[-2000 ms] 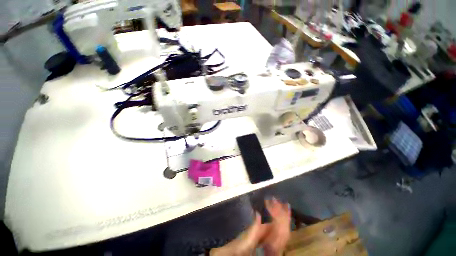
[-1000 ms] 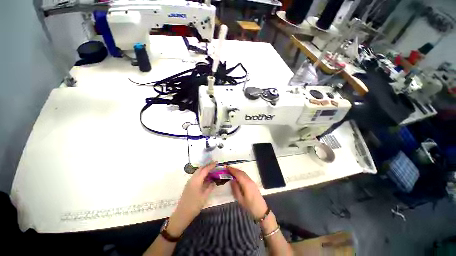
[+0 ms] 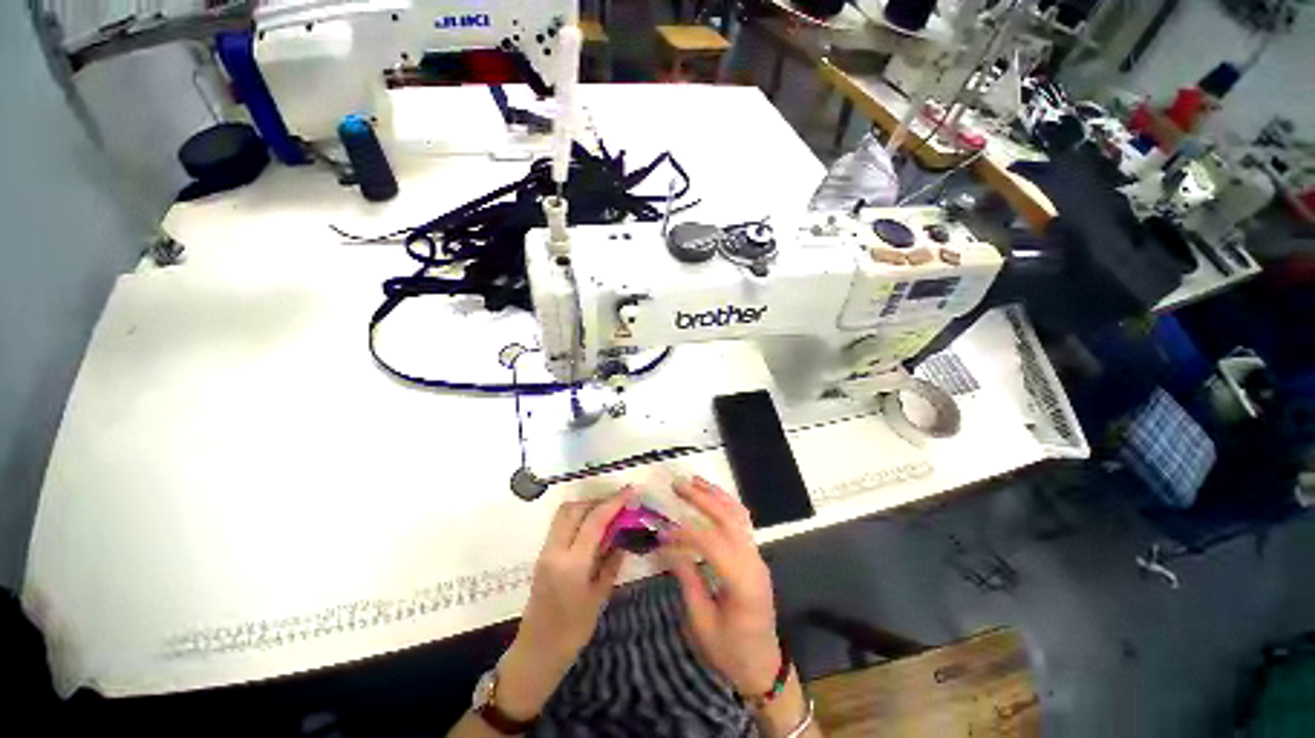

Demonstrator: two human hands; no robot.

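Observation:
The small pink packet (image 3: 629, 528) is held just above the front edge of the white table, with a dark opening or dark content facing me. My left hand (image 3: 580, 562) grips its left side between thumb and fingers. My right hand (image 3: 718, 562) is at its right side, fingers bent, fingertips at or over the opening; whether they pinch anything is hidden. The black smartphone (image 3: 764, 457) lies on the table just right of my hands. The white brother sewing machine (image 3: 736, 310) stands behind them.
Black straps (image 3: 490, 245) lie tangled behind the machine. A tape roll (image 3: 923, 411) and a shallow white tray (image 3: 1050, 389) are at the right end. A JUKI machine (image 3: 418, 58) and dark blue spool (image 3: 366, 159) stand behind. A wooden bench (image 3: 923, 692) is at lower right.
The packet went from the table into my hands. Since one second ago, my right hand has shifted its fingers over the packet's opening. The view has shifted slightly.

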